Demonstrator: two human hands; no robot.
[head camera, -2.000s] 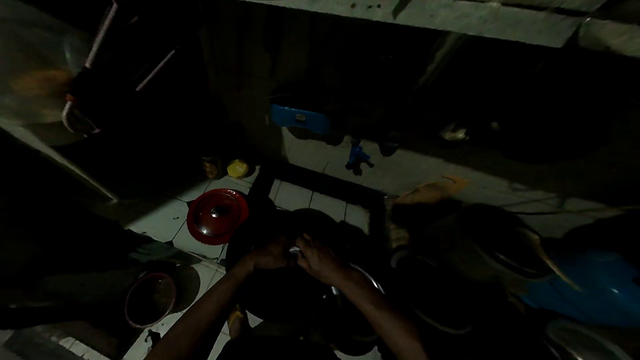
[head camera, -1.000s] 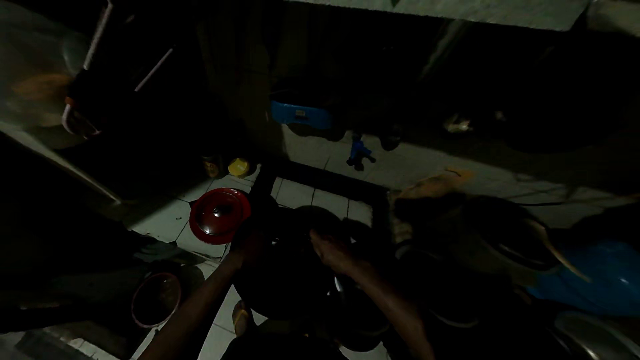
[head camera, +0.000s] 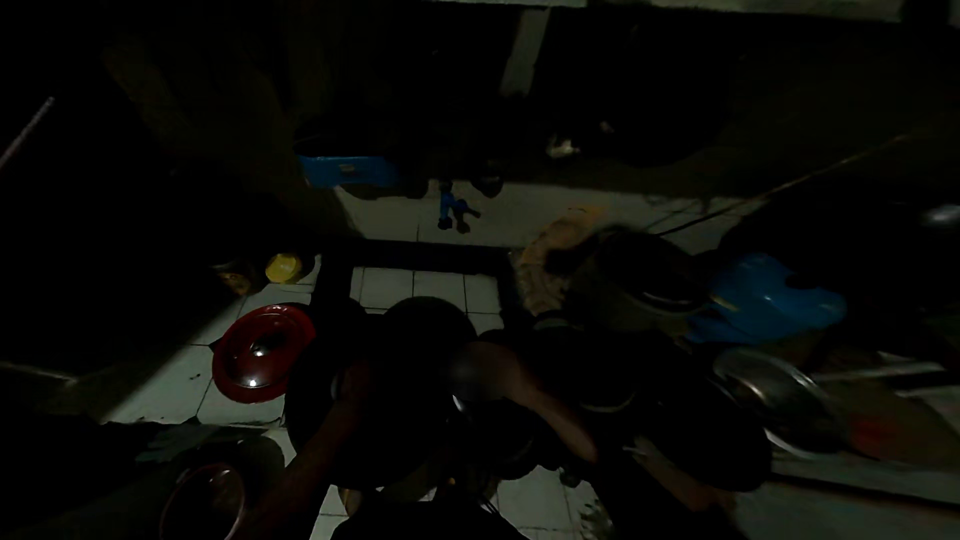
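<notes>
The picture is very dark. My left hand (head camera: 352, 379) is over the left part of a large dark round vessel (head camera: 397, 442), its fingers lost in shadow. My right hand (head camera: 487, 367) is blurred, right of that vessel, beside a small shiny metal edge (head camera: 459, 403). Whether either hand holds anything cannot be made out. A red lid with a knob (head camera: 264, 352) lies on white tiles just left of the vessel. Behind the vessel is a dark frame (head camera: 427, 255) around white tiles.
Left are a yellow container (head camera: 284, 268) and a round bowl or tub (head camera: 204, 504). A blue tap (head camera: 448, 208) and a blue box (head camera: 349, 171) are at the back. On the right are a dark pot (head camera: 649, 277), a blue plastic bag (head camera: 772, 300) and a metal lid or pan (head camera: 776, 401).
My hands, together over the dark vessel two seconds ago, are now apart, with the right one farther to the right. The view has shifted toward the right.
</notes>
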